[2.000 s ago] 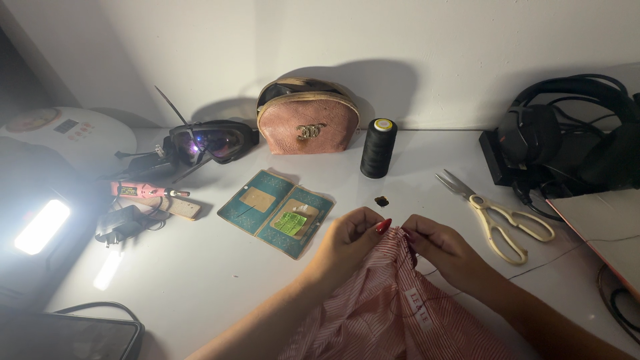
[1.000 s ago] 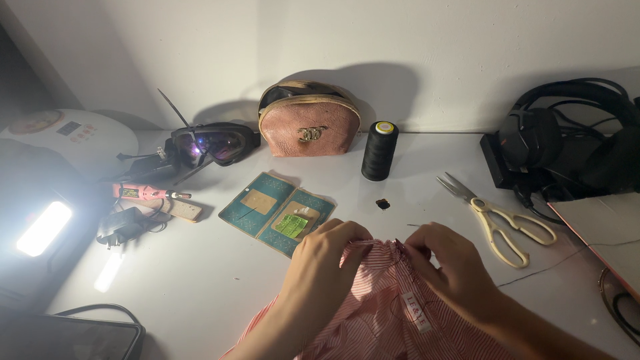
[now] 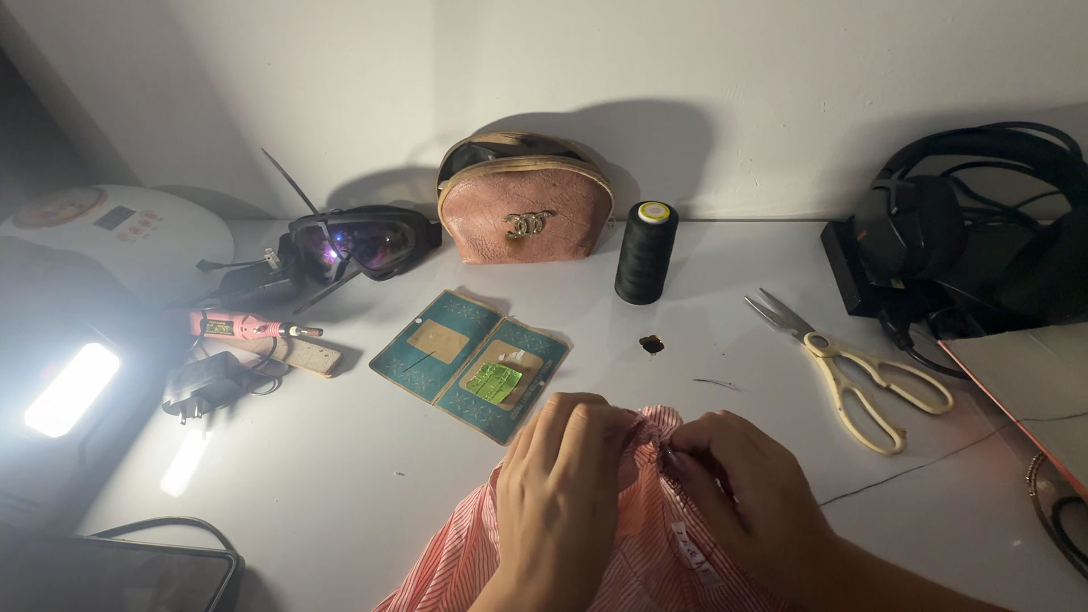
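Note:
Red and white striped fabric (image 3: 459,557) with a sewn-in label (image 3: 695,554) is bunched between my hands at the bottom centre. My left hand (image 3: 565,476) grips its gathered top edge from the left, back of the hand up. My right hand (image 3: 739,484) pinches the same edge from the right, thumb against the cloth. A dark thread (image 3: 918,466) runs across the table on the right of this hand. Beyond the fabric lie a teal needle booklet (image 3: 438,347), a spool of black thread (image 3: 646,259) standing upright, and cream-handled scissors (image 3: 850,374) with parted blades. No needle is visible in my fingers.
A pink pouch (image 3: 523,208) stands by the wall, with goggles (image 3: 370,242) to its left. A pink rotary tool (image 3: 246,326), a black adapter (image 3: 204,382) and a bright lamp (image 3: 72,391) are at left. Headphones (image 3: 909,225) sit at right. A small dark piece (image 3: 652,343) lies mid-table.
My left hand has turned over the cloth, its back now facing up. The fabric's top edge and both hands are lower in the view than two seconds ago. The scissors and spool have not moved.

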